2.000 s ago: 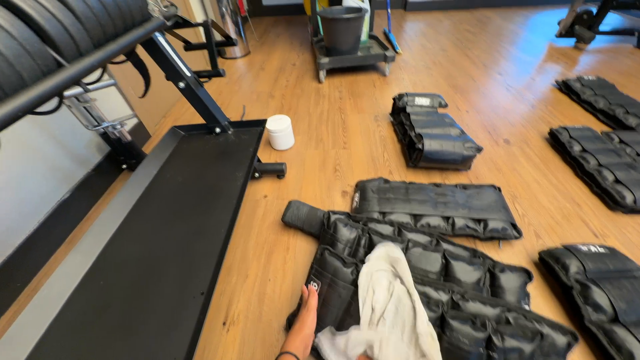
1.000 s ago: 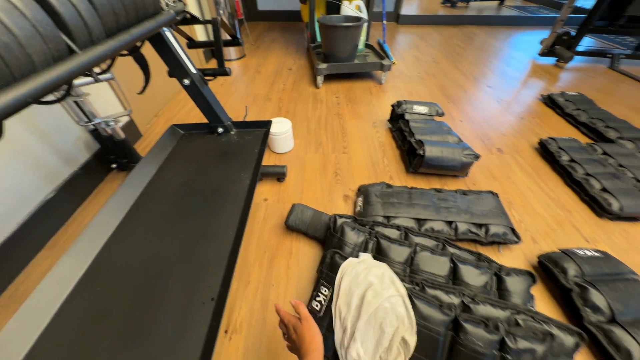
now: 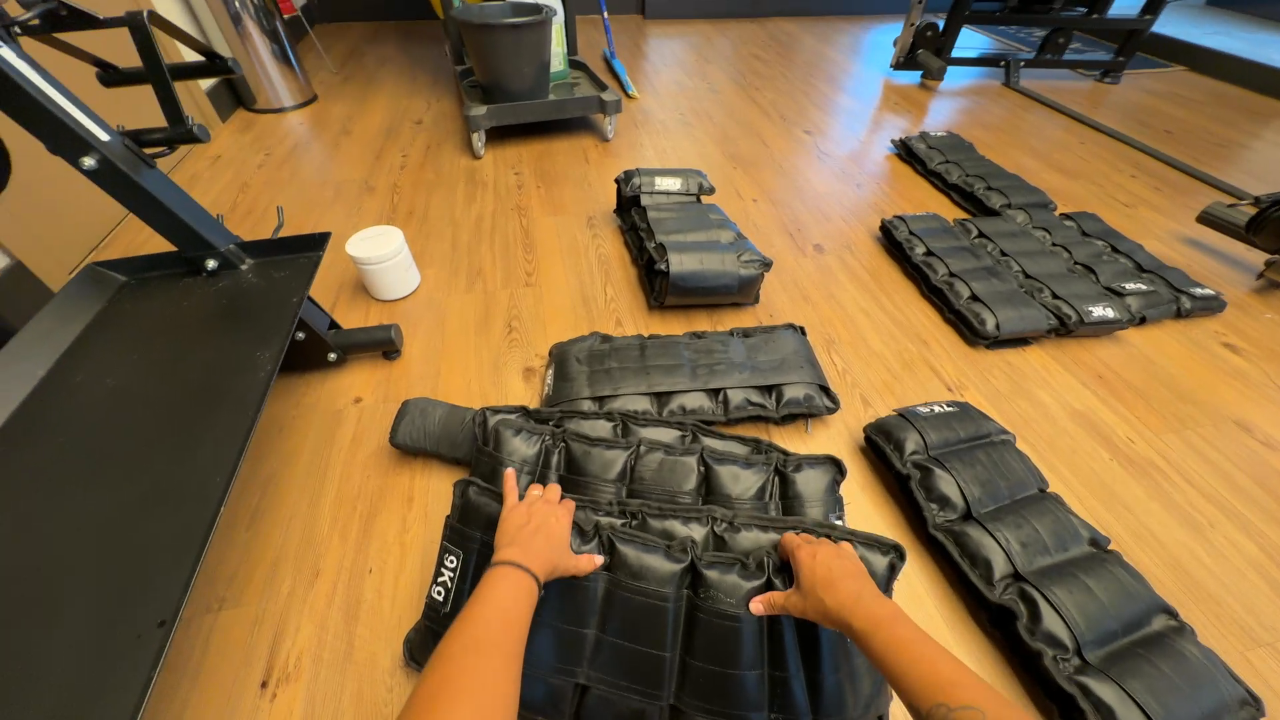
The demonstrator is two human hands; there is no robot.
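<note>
Both of my hands are on the upper part of a black ankle weight marked 9Kg (image 3: 640, 620), which lies spread on the floor. My left hand (image 3: 540, 535) presses on its left part, fingers over the top edge and thumb out to the side. My right hand (image 3: 820, 578) grips the top edge near the right end, thumb in front. Just beyond, partly overlapped, lies another black weight (image 3: 660, 470) with a strap end sticking out left. A strapped black weight (image 3: 690, 375) lies behind that one. To the right is a long weight marked 7Kg (image 3: 1050, 560).
A folded weight (image 3: 695, 245) and a group of several weights (image 3: 1040, 265) lie farther off. A white tub (image 3: 383, 262) stands beside the black rack tray (image 3: 130, 450) on the left. A wheeled dolly (image 3: 545, 108) carries a dark bucket (image 3: 505, 50). Gym machine frames (image 3: 1020, 40) stand at the back right.
The white cloth that lay on the near weight is out of view. My right hand now shows on the weight, and my left hand has come onto it from beside it. The view has shifted right.
</note>
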